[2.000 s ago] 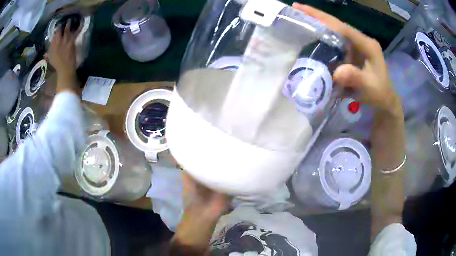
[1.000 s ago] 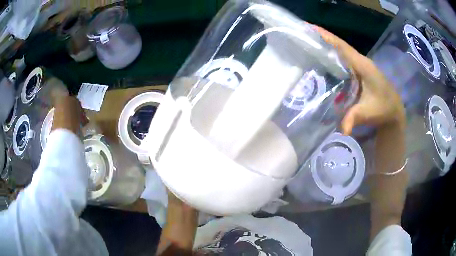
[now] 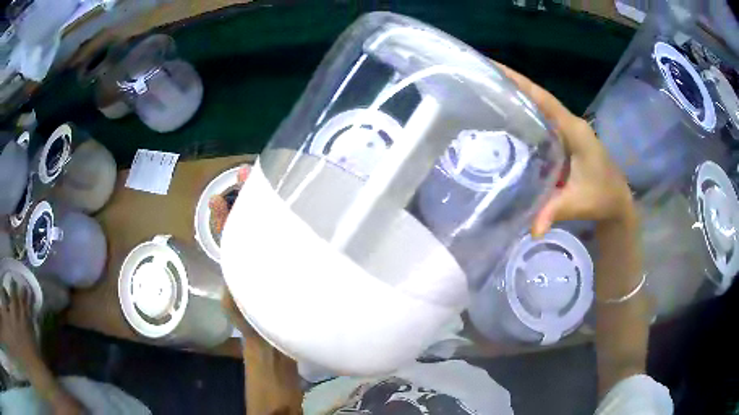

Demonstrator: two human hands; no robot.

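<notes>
A large water tank [image 3: 348,300], with a clear upper wall, white lower part and white column inside, is tilted above the bench. My right hand [image 3: 579,174] grips its clear end at the upper right. My left hand [image 3: 220,212] is mostly hidden behind the white part; fingertips show at its left edge, and my wrist shows below. A dark-centred unit [image 3: 204,220] with a white ring is partly covered by the tank and my fingers.
Tanks with slotted discs stand at left [image 3: 154,289] and right [image 3: 549,284], others at both edges. A hazy tank [image 3: 166,93] is on the green belt [image 3: 251,73]. A paper slip [image 3: 151,171] lies on the cardboard bench [image 3: 121,219]. A co-worker's hand [image 3: 18,312] touches a unit.
The held tank has moved down and left, and turned, its tab no longer showing. My left fingertips have come into view. The co-worker's arm has moved to the lower left; belt tanks have shifted left.
</notes>
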